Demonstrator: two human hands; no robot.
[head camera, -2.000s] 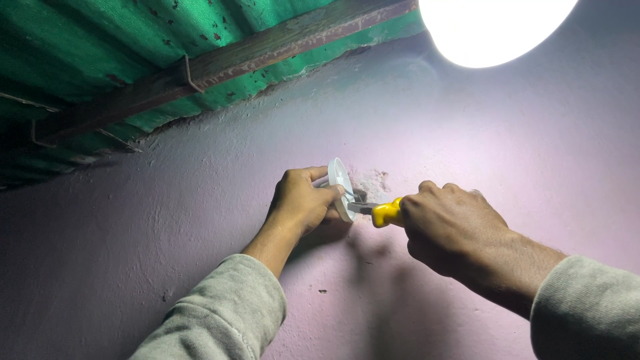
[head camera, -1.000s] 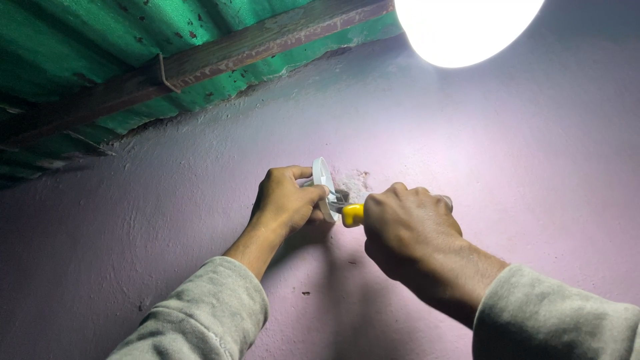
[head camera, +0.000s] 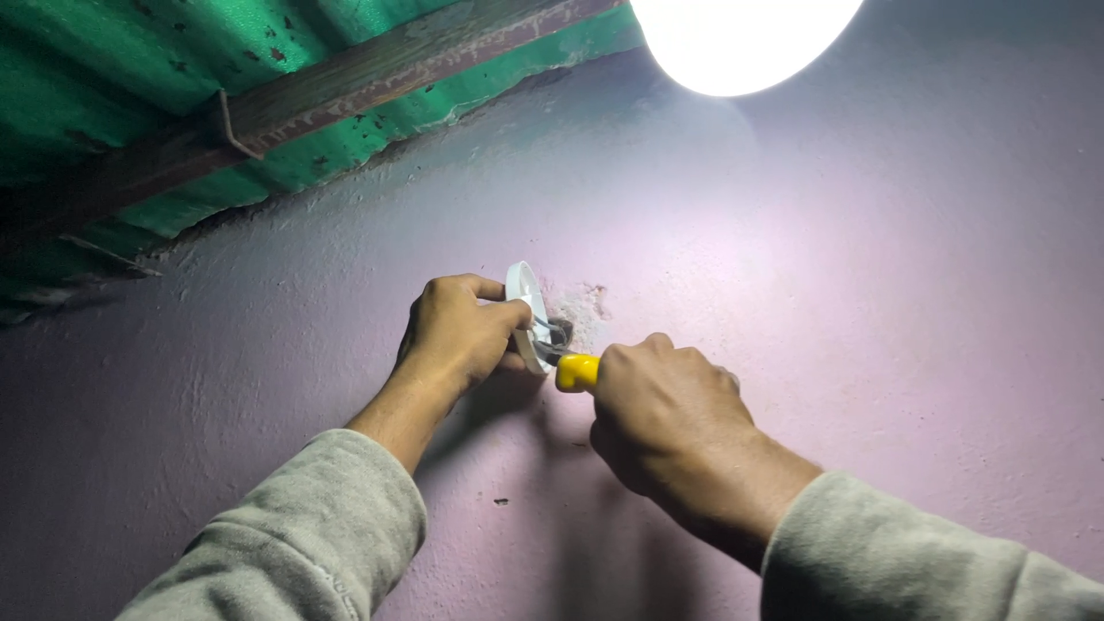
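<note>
My left hand (head camera: 457, 336) holds a round white plastic fixture base (head camera: 520, 280) by its edge, tilted so that its back faces the wall. Wires (head camera: 545, 324) run between the base and a dark hole (head camera: 562, 331) in the chipped plaster. In my right hand (head camera: 673, 414) are yellow-handled pliers (head camera: 576, 373), whose metal jaws reach the lower back of the base beside the wires. Whether the jaws grip a wire cannot be told. My right fingers hide most of the handles.
A bright white lamp (head camera: 742, 43) hangs at the top right. A rusty metal beam (head camera: 345, 95) crosses under the green corrugated roof (head camera: 78, 78) at the upper left. Behind the hands is a rough pink wall (head camera: 906, 302).
</note>
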